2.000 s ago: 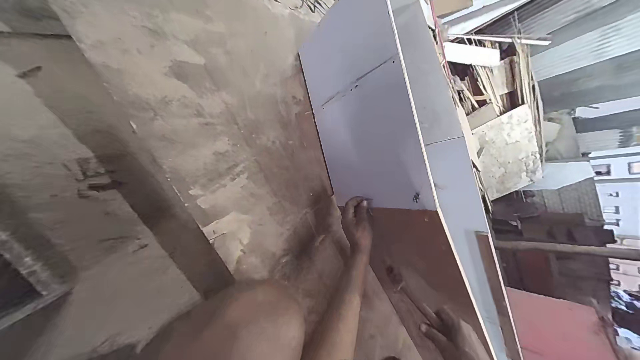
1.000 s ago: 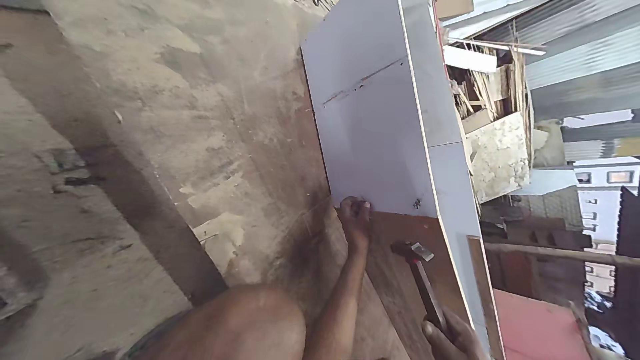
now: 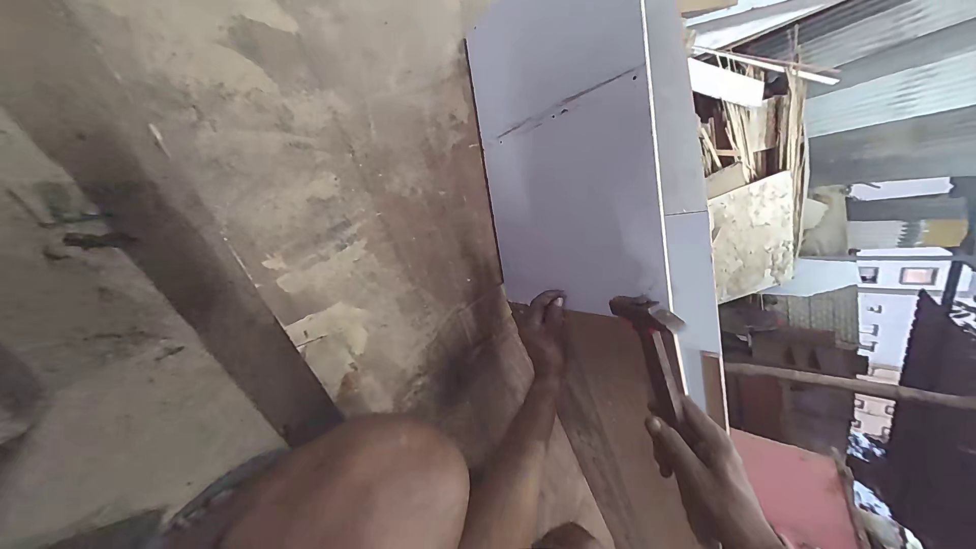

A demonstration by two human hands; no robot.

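Note:
A hammer (image 3: 662, 358) is in my right hand (image 3: 705, 465), its head raised near the front edge of a light grey board panel (image 3: 572, 175). My left hand (image 3: 545, 320) rests at the lower left corner of that panel, where it meets a brown wooden board (image 3: 610, 389). Its thumb and fingertips are pinched together, but whether they hold something small such as a nail is too small to tell. A dark line with small marks crosses the grey panel higher up.
My bent knee (image 3: 381, 473) is at the bottom. A worn, stained floor (image 3: 343, 191) lies left of the panel. Beyond the panel's right side are a stack of wood scraps (image 3: 747, 130), a pink board (image 3: 793, 480), a long pole (image 3: 854, 383) and corrugated metal sheets (image 3: 892, 114).
The hammer has come up into clear sight and then moved up toward the grey panel with my right hand. My left hand has stayed at the panel's corner.

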